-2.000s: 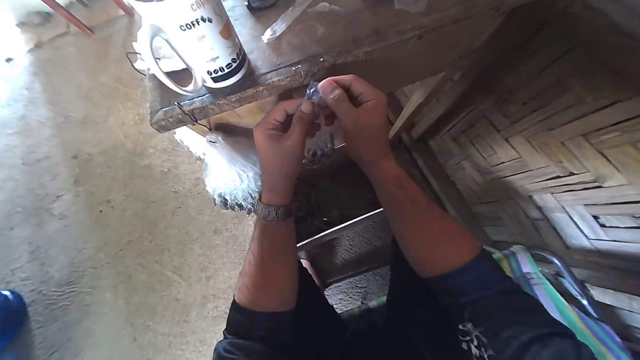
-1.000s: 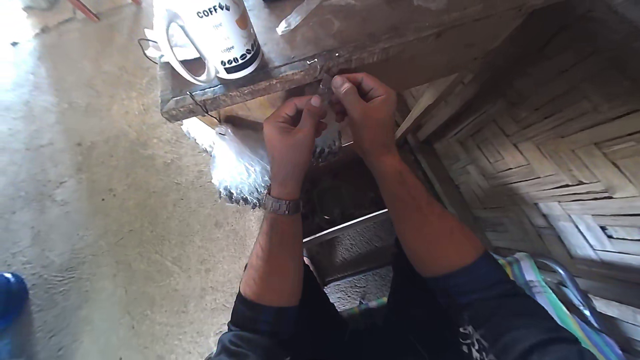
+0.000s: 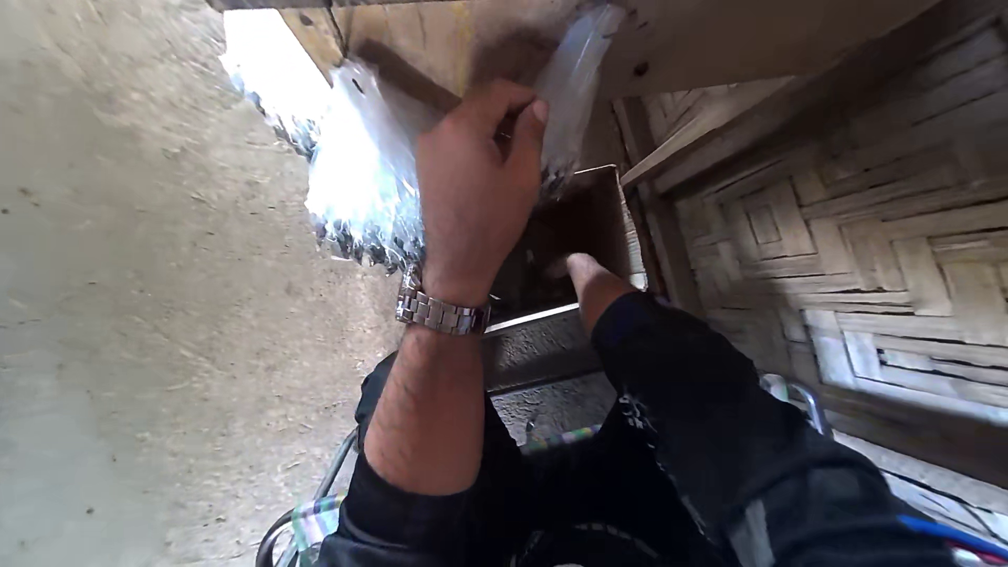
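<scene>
My left hand (image 3: pixel 480 173), with a metal-band wristwatch (image 3: pixel 442 311) below it, is raised in front of the table's wooden side. Its thumb and forefinger are bent towards each other; whether they pinch anything small cannot be told. Just right of the fingertips hangs a bunch of clear plastic strips (image 3: pixel 573 94). To the left hang more bunches of clear plastic (image 3: pixel 362 173) with dark lower ends. My right hand (image 3: pixel 563 266) reaches down into a dark open box (image 3: pixel 634 244); its fingers are lost in shadow, and what they touch is hidden.
The wooden table edge (image 3: pixel 709 39) crosses the top of the view. A woven bamboo wall (image 3: pixel 858 260) stands close on the right. Bare concrete floor (image 3: pixel 157 354) lies at the left. Below is a chair with plaid webbing (image 3: pixel 319 520) and a metal frame.
My hands, earlier together at the table edge around a small clear piece, are now apart. The right one has gone down into the box. The view has tilted down, and the mug is out of sight.
</scene>
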